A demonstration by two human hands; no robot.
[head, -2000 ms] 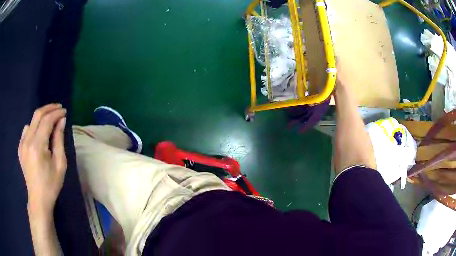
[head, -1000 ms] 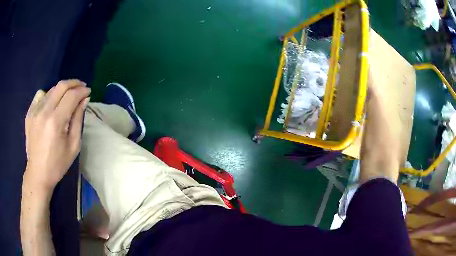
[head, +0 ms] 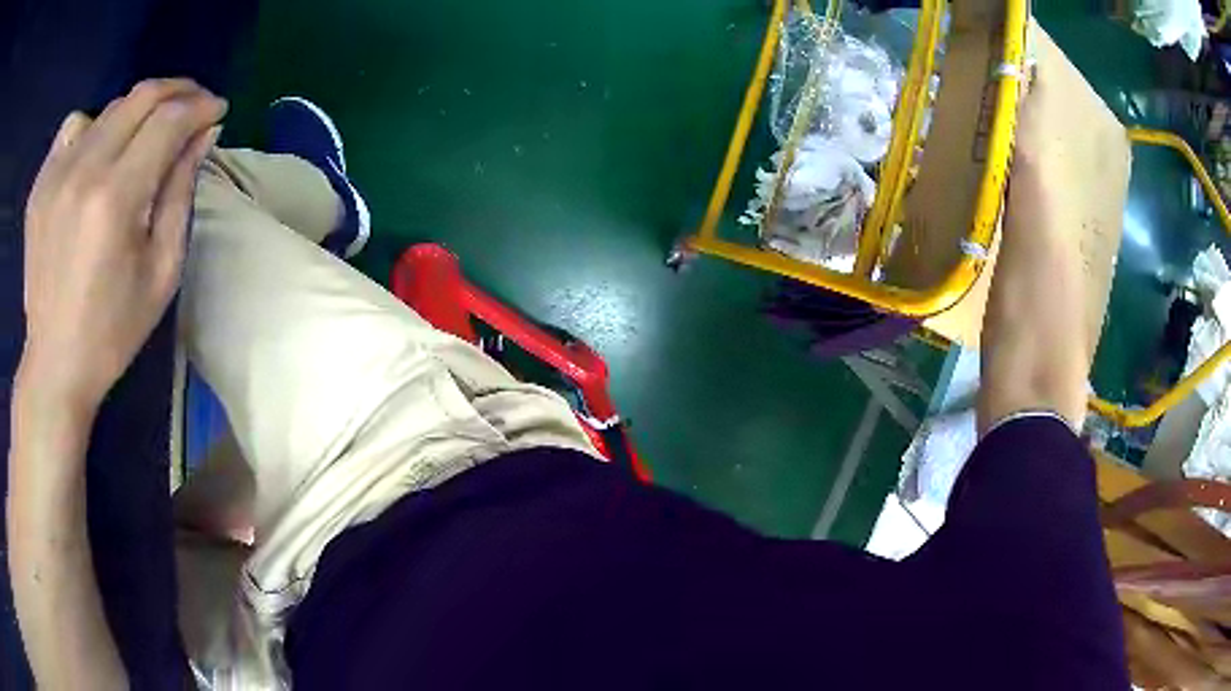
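Observation:
My left hand [head: 115, 223] lies palm down at the edge of the black-covered pressing table [head: 142, 594], with its fingers loosely bent; nothing shows in it. My right forearm reaches over the brown board [head: 1087, 189] on the yellow-framed trolley [head: 992, 176]. My right hand blends with the board near the yellow bar, so its fingers and anything in them cannot be made out. A clear plastic bag with white scraps [head: 830, 162] sits inside the trolley frame.
A red frame [head: 506, 317] stands on the green floor beside my legs. Dark purple cloth [head: 837, 317] hangs below the trolley's near corner. Grey metal legs [head: 871, 425] and brown strips [head: 1168, 581] are at lower right. White cloth [head: 1208, 351] is at far right.
The view has shifted, so the trolley sits further right than at first. My right forearm now reaches further over the board. My left hand stays at the table edge, its fingers closer together.

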